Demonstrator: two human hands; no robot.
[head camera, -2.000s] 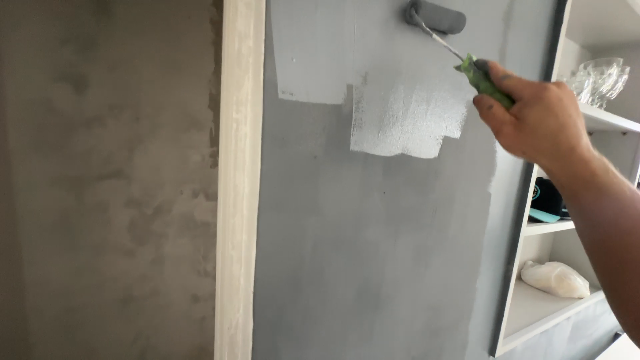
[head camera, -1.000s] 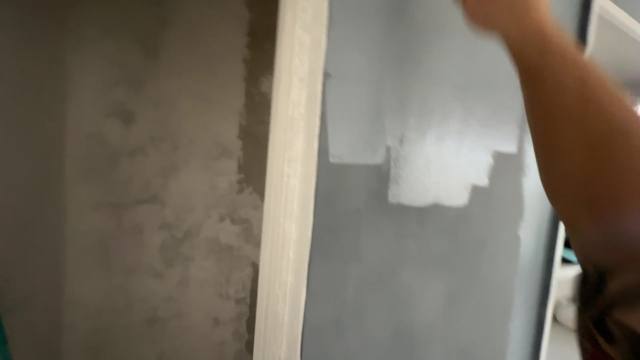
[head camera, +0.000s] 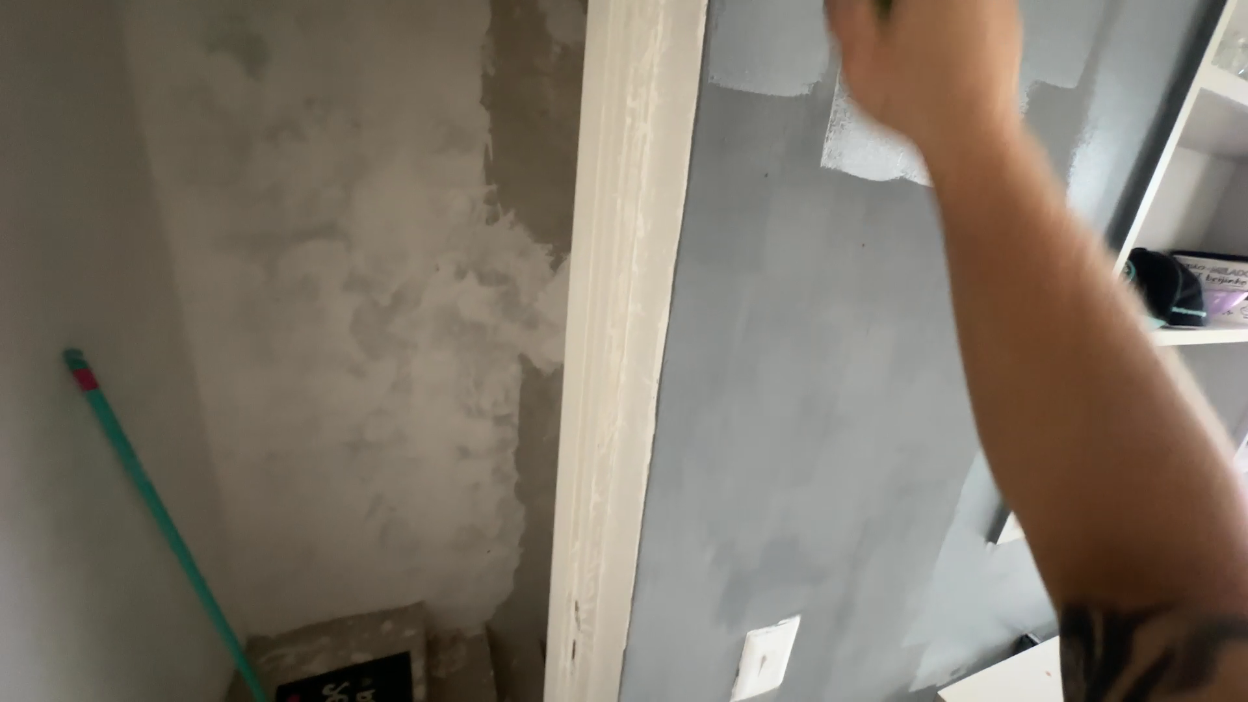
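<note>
My right hand (head camera: 926, 73) is raised at the top of the view, before the grey wall (head camera: 799, 351). Its fingers are curled round something green, of which only a sliver shows at the upper frame edge; the roller head is out of view. Just beneath the hand, a patch of wet, lighter paint (head camera: 863, 151) with a ragged lower edge covers part of the wall. My left hand is not in view.
A pale door frame (head camera: 624, 351) stands left of the grey wall, beside a rough plastered recess. A green pole (head camera: 166, 526) leans there. Low on the wall is a white wall plate (head camera: 767, 658). White shelves (head camera: 1199, 336) holding a dark cap (head camera: 1165, 288) are at right.
Two seconds ago my right hand held a green-handled paint roller, its grey head against the wall; that head has since left the view. The view has shifted down and left.
</note>
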